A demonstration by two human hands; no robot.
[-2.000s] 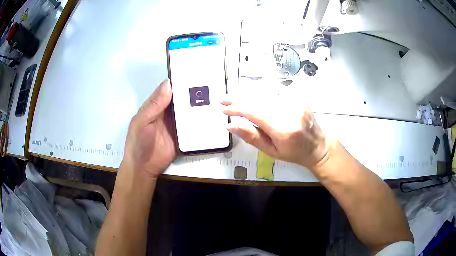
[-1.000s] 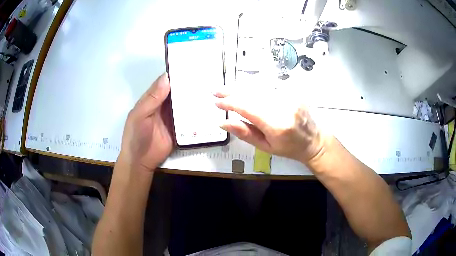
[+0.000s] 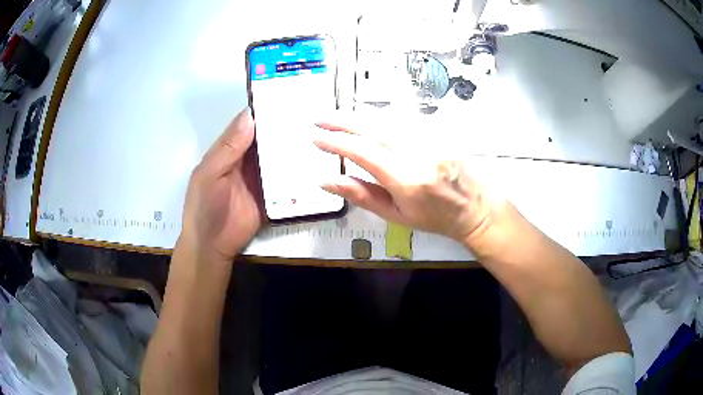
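A black-edged smartphone [image 3: 293,154] with a bright white screen and a blue band at its top is above the white table, left of the needle area. My left hand [image 3: 227,185] holds it along its left edge, thumb at the side; the fingers behind it are hidden. My right hand [image 3: 416,185] has its fingers apart over the lower right part of the screen and holds nothing. Whether a fingertip touches the glass cannot be told.
The sewing machine's needle plate [image 3: 428,77] and presser foot area [image 3: 482,48] lie beyond my right hand. Yellow tape [image 3: 399,241] is on the front edge. White cloth bundles [image 3: 58,332] lie below left, with more cloth [image 3: 659,308] below right. A dark cup [image 3: 27,62] stands far left.
The screen went from a dark loading box to blank white, then gained a blue header with a dark strip. The phone, both hands and the table have shifted slightly up and left in view.
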